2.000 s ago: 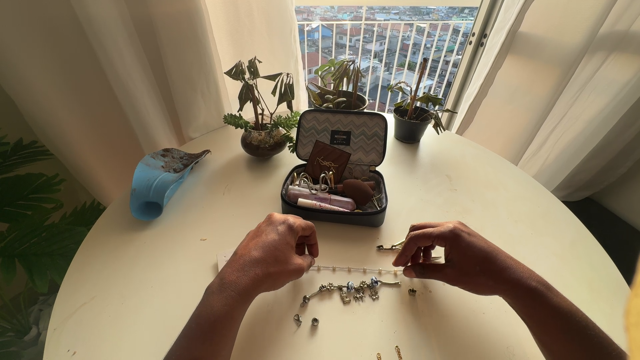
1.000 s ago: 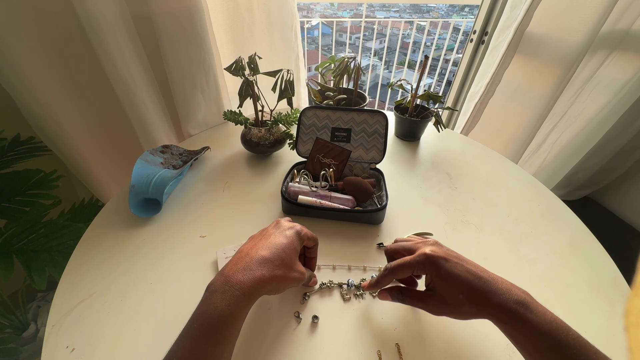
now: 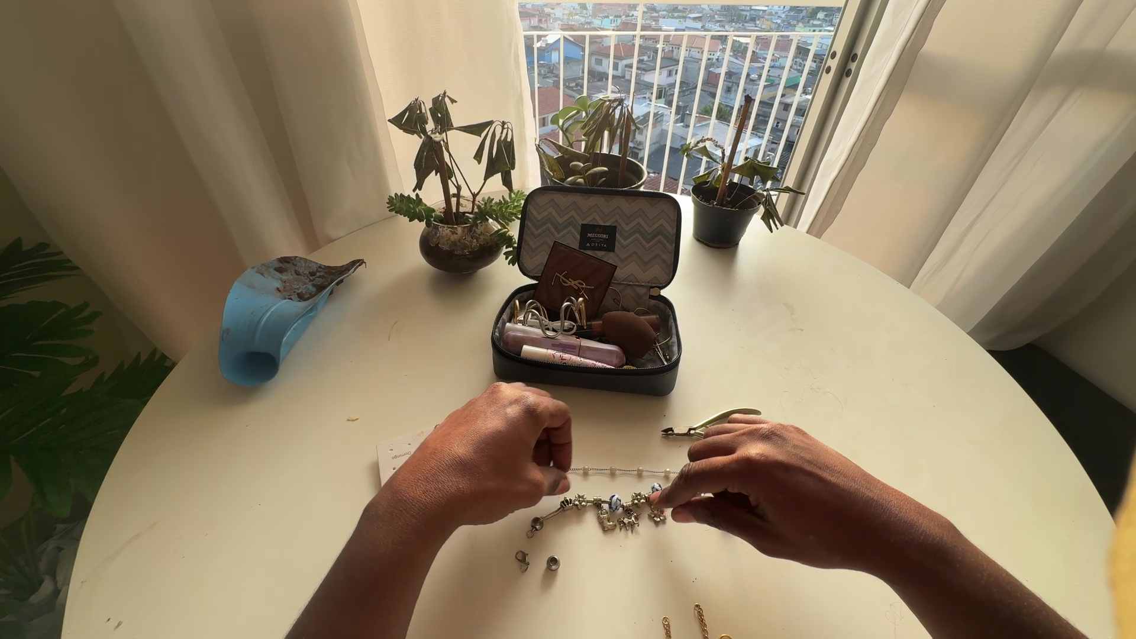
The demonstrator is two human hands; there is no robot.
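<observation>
A silver charm bracelet (image 3: 615,506) lies on the table, hung with several charms and beads. My right hand (image 3: 754,488) has its index fingertip at the bracelet's right part. With fingers pinched, my left hand (image 3: 497,453) is at the left end of a thin beaded chain (image 3: 612,470); the fingers hide that end. The chain runs behind the bracelet toward my right hand. Two small metal beads (image 3: 553,563) (image 3: 522,560) lie nearer me. Cuticle nippers (image 3: 710,424) lie just beyond my right hand. A white card (image 3: 399,451) is partly under my left wrist.
An open cosmetic case (image 3: 586,377) holding a compact, tubes and a sponge stands beyond my hands. Behind it are potted plants (image 3: 723,217) (image 3: 460,244). A blue plastic scoop (image 3: 271,311) lies at left. Gold chains (image 3: 701,619) lie at the near edge of view.
My right hand has moved left from the right end of the thin chain to the charm bracelet. My left hand has stayed nearly in place.
</observation>
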